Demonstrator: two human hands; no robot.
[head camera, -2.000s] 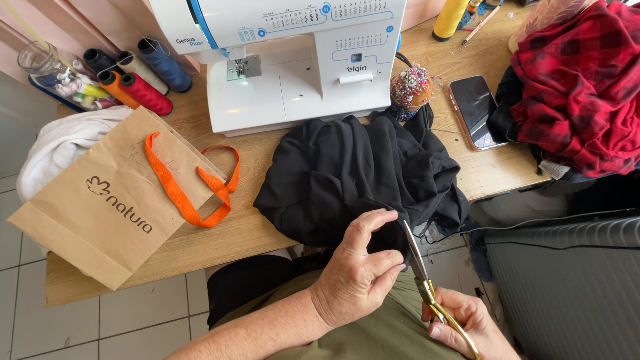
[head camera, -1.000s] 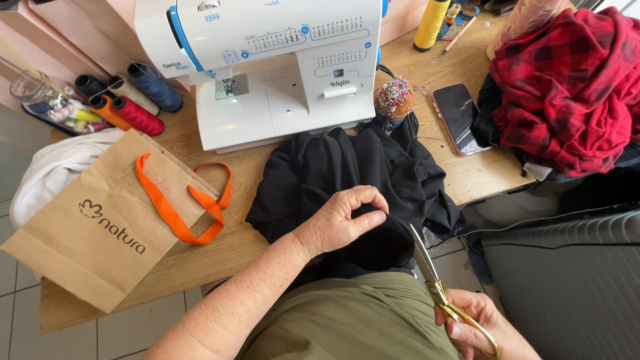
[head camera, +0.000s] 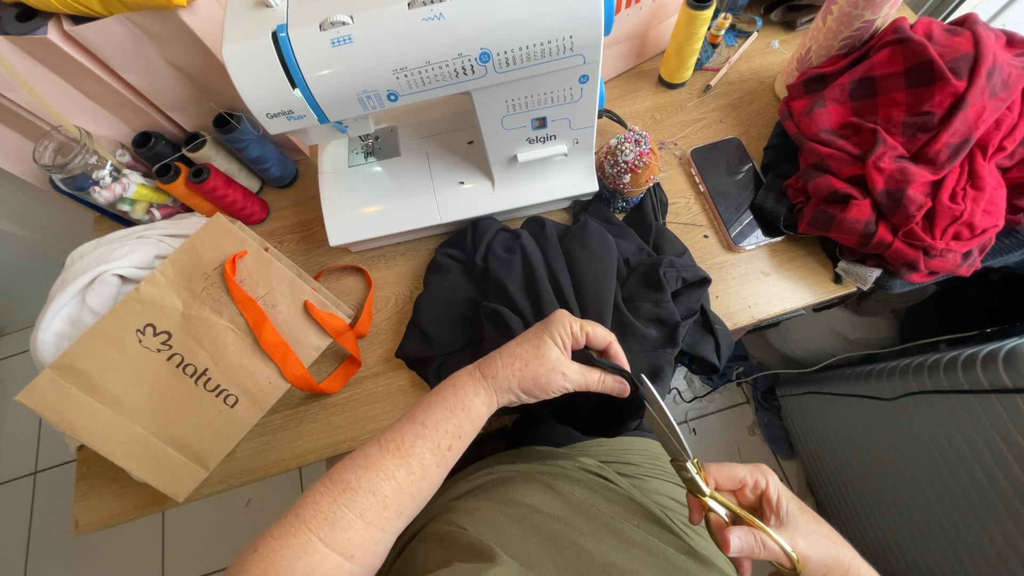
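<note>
Black fabric (head camera: 552, 280) lies bunched at the table's front edge and hangs over it toward my lap. My left hand (head camera: 560, 360) pinches a folded edge of it between thumb and fingers. In my right hand (head camera: 752, 512) are fabric scissors (head camera: 680, 444) with gold handles, their silver blades pointing up and left. The blade tips are at the pinched edge, close to my left thumb; whether they touch the cloth I cannot tell. Behind the fabric stands a white sewing machine (head camera: 464, 160).
A paper bag (head camera: 168, 360) with orange handles lies left, over white cloth (head camera: 104, 280). Thread spools (head camera: 228, 192) stand behind it. A pincushion (head camera: 628, 164), a phone (head camera: 732, 192) and red plaid fabric (head camera: 904, 152) are on the right. A grey ridged case (head camera: 912, 472) stands below the table.
My left hand has changed its hold on the black fabric, from raised, spread fingers two seconds ago to a pinch on its edge. The scissors remain in my right hand.
</note>
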